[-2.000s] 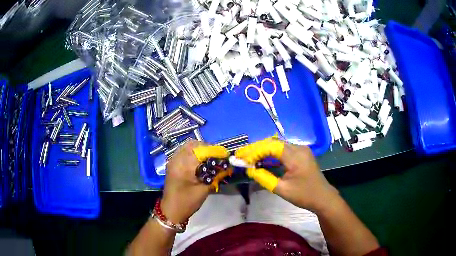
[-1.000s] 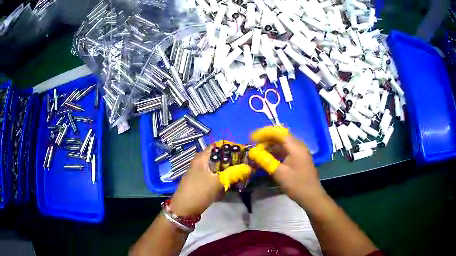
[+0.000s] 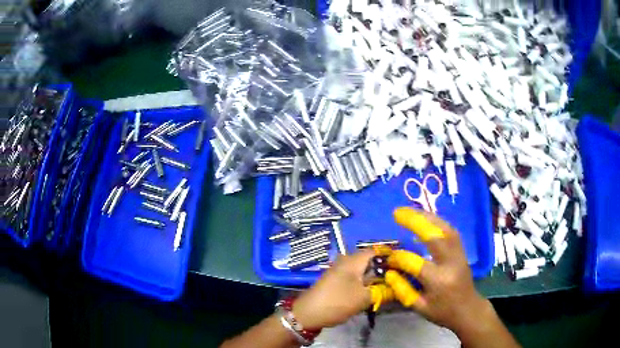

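Observation:
My left hand (image 3: 347, 285), with yellow finger cots and a red and white bracelet, holds a small bunch of filled tubes (image 3: 378, 266), dark round ends showing. My right hand (image 3: 438, 272), also with yellow cots, has its fingertips against that bunch; whether it grips a piece is hidden. Both hands are over the front edge of the blue work tray (image 3: 469, 238). Silver metal tubes (image 3: 309, 249) lie in the tray's left part. Scissors with pink ring handles (image 3: 425, 188) lie behind my right hand, blades partly hidden. White inner cores (image 3: 408, 88) form a large heap behind.
A clear plastic bag (image 3: 251, 61) of silver tubes lies behind the work tray. A left tray (image 3: 139, 251) holds scattered tubes. Stacked trays (image 3: 51, 170) stand far left. A right tray (image 3: 605, 224) is at the right edge. A deep blue bin (image 3: 586, 27) shows behind the heap.
The view has turned left, so everything sits further right and lower. My right hand has moved from beside the bunch onto it, one finger raised. The bunch's ends are now partly covered.

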